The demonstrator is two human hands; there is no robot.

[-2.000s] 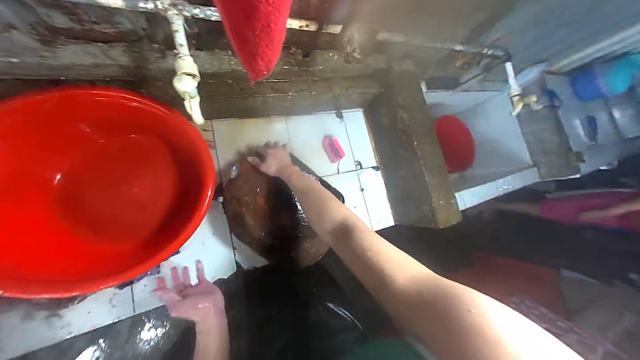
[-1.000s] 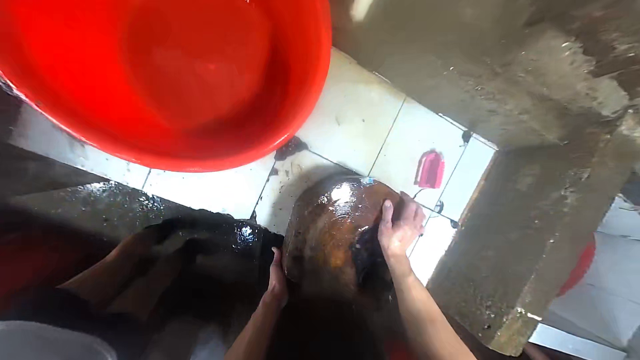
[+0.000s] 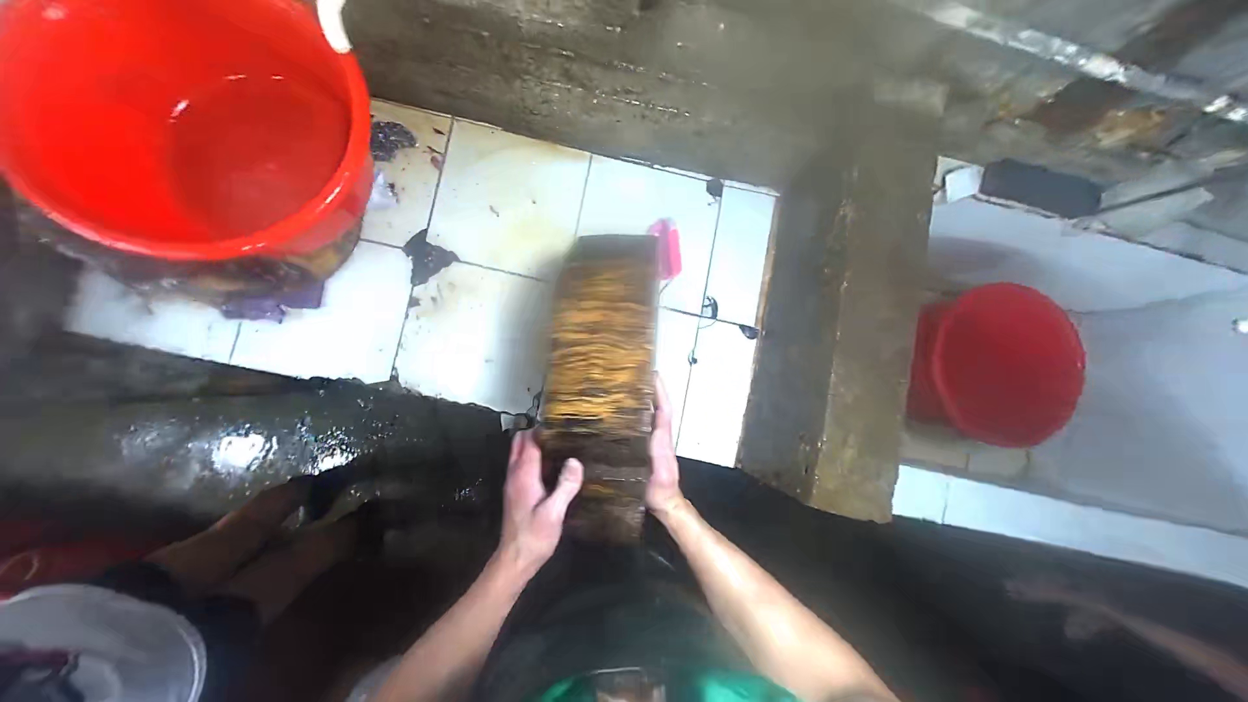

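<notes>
A thick brown wooden block or stump, probably a round chopping block (image 3: pixel 602 341), stands up on its edge over the white tiles, its streaked side blurred. My left hand (image 3: pixel 536 497) grips its lower left side, with the thumb across the near face. Against its lower right side lies my right hand (image 3: pixel 665 453), fingers pointing away from me. Just beyond the block's upper right edge a pink plastic brush or similar small item (image 3: pixel 668 249) lies on the tiles, partly hidden.
A large red plastic basin (image 3: pixel 292 229) stands at the upper left. A concrete divider (image 3: pixel 829 341) runs along the right, with a red bucket (image 3: pixel 1014 363) beyond it. Another person's legs (image 3: pixel 244 546) and a grey-white pail (image 3: pixel 107 639) are at the lower left.
The brown block, lying with its round face up one second ago, is now on its edge between both hands. The view has shifted.
</notes>
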